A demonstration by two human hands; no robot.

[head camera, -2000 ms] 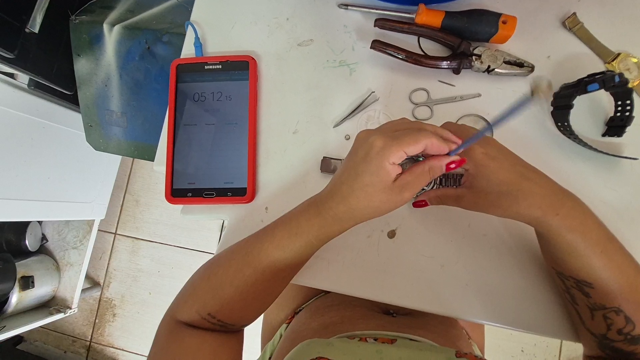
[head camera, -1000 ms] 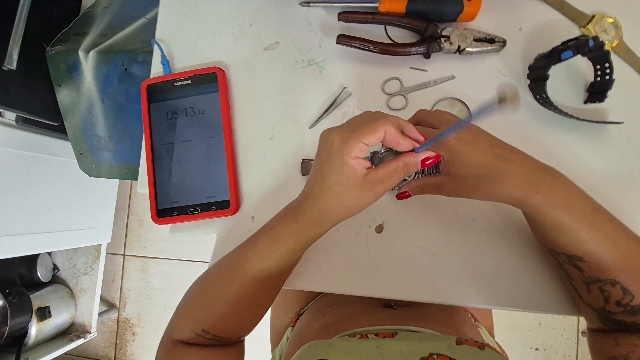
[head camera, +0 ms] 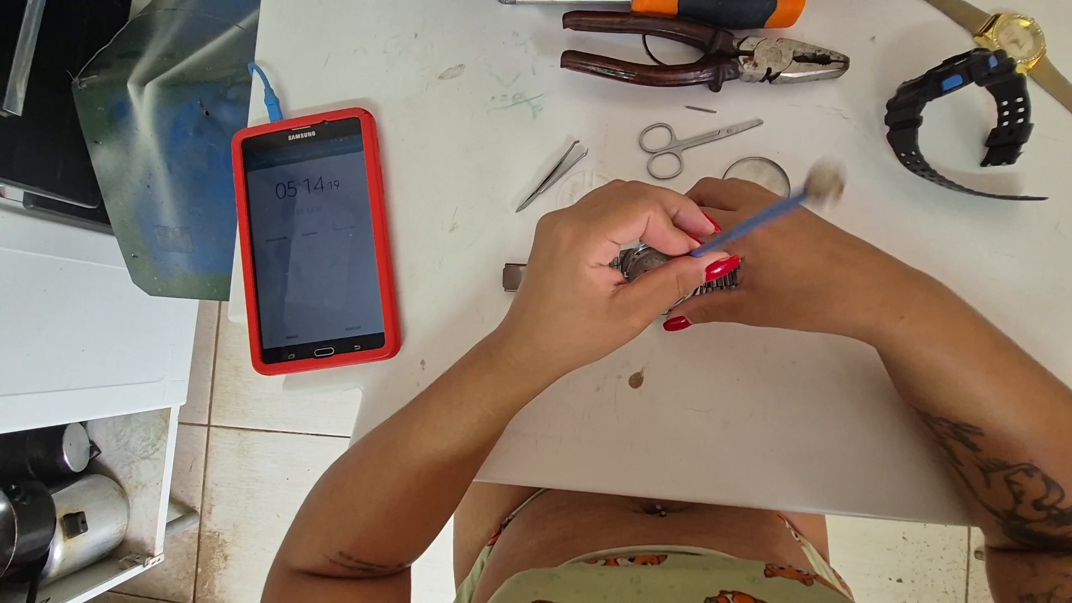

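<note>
My left hand (head camera: 615,268) grips a thin blue cotton swab (head camera: 754,222) between thumb and fingers. The swab's fuzzy, dirty-looking upper tip points up and right; its lower end meets a metal wristwatch (head camera: 643,261). My right hand (head camera: 796,268) is closed around the right side of that watch and its link band, thumb below. Both hands hide most of the watch. A metal band end (head camera: 513,276) sticks out left of my left hand. Behind my right hand lies a round metal ring (head camera: 758,173). Metal tweezers (head camera: 553,174) and small scissors (head camera: 701,145) rest just beyond my hands.
Pliers (head camera: 708,52) and an orange-and-black screwdriver (head camera: 716,10) lie at the back. A black watch strap (head camera: 909,134) and a gold-coloured watch (head camera: 1015,40) are at the back right. A red-cased tablet (head camera: 318,239) with a blue cable (head camera: 270,96) lies left on the white table (head camera: 586,435).
Both hands stay together at the watch, the swab still in my left hand. The view has shifted slightly.
</note>
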